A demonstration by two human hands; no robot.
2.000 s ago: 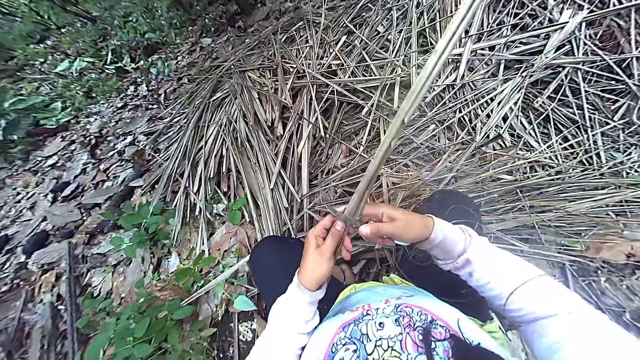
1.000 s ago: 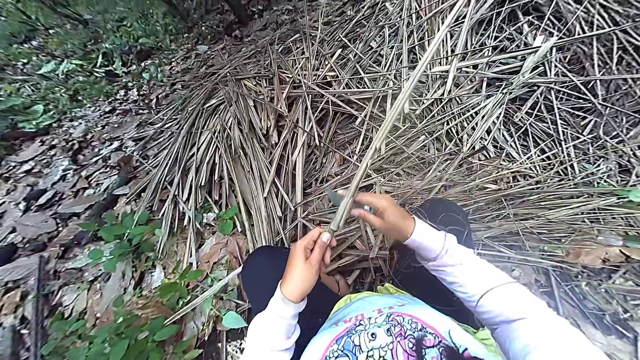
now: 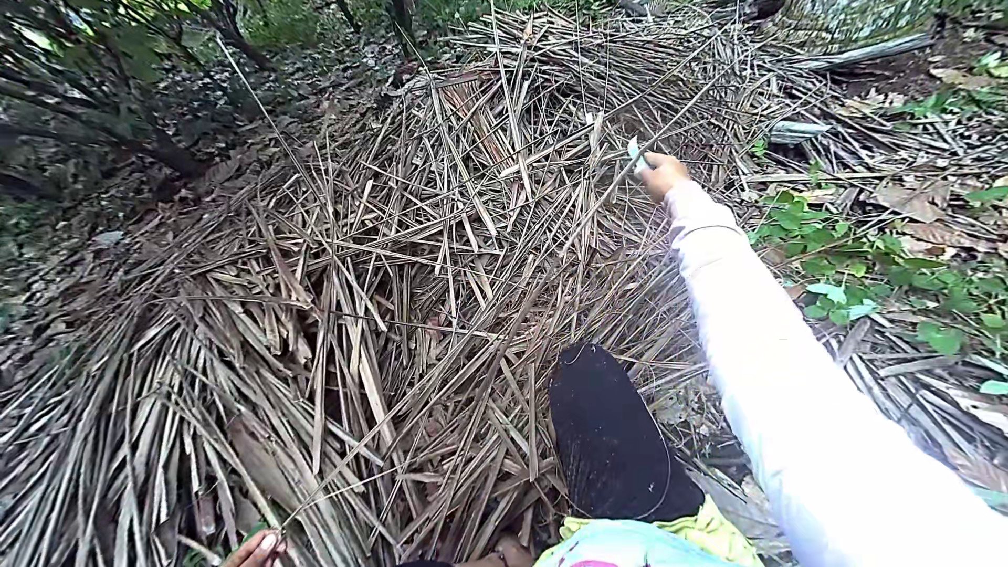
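Observation:
My right hand (image 3: 663,175) is stretched far out at the upper right, closed on a small knife with a pale blade (image 3: 636,155). At the bottom left edge my left hand (image 3: 258,549) pinches the end of a thin dry leaf midrib (image 3: 346,466). The midrib runs up and right over the pile toward the knife; whether the blade touches it cannot be made out. Under both hands lies a heap of dry palm leaf strips (image 3: 441,260). Most of my left hand is cut off by the frame.
My dark-clad knee (image 3: 610,433) juts over the pile. Green leafy plants (image 3: 866,260) grow on the right. Shrub stems (image 3: 157,142) and leaf litter lie at the upper left. A pale log (image 3: 866,52) rests at the top right.
My right hand with the knife has moved far away from my left hand, up and to the right. The broad strip held upright earlier now appears as a thin midrib. The view has shifted.

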